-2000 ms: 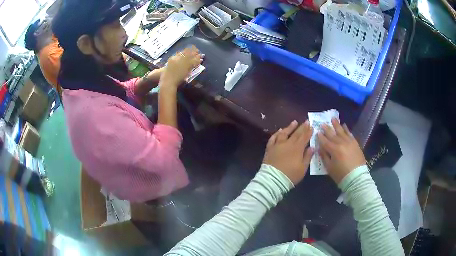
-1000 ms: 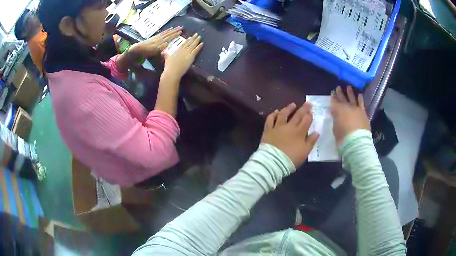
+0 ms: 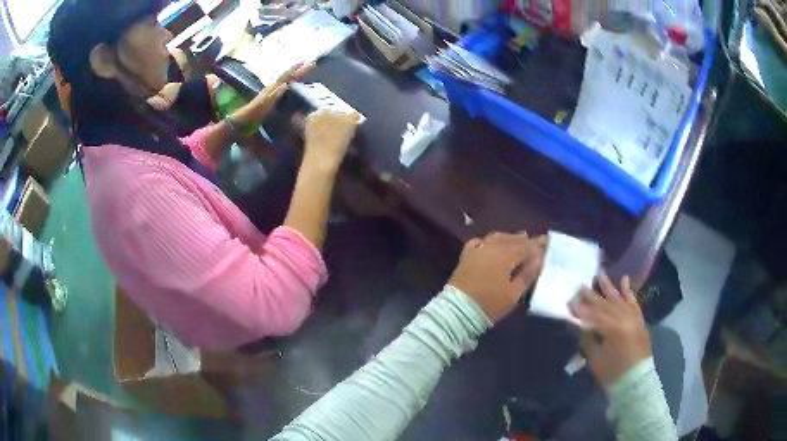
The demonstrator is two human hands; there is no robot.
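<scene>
A folded leaflet (image 3: 566,274), white and shorter than a hand's length, is between my two hands at the table's near edge. My left hand (image 3: 499,271) has its fingers curled at the leaflet's left edge, back of the hand up. My right hand (image 3: 614,332) holds its lower right corner with the fingertips. The leaflet is slightly tilted; whether it touches the table is unclear. Pale green sleeves cover both forearms.
A blue tray (image 3: 552,138) with printed sheets (image 3: 634,108) and folded leaflets (image 3: 469,69) lies at the far side. A crumpled white lump (image 3: 420,139) is mid-table. A co-worker in pink (image 3: 194,250) sits at left, hands on paper. A small carton (image 3: 395,36) is beyond.
The leaflet has become shorter and turned at an angle. My right hand has moved down to its lower corner. The co-worker's hands have moved apart, and the view has shifted.
</scene>
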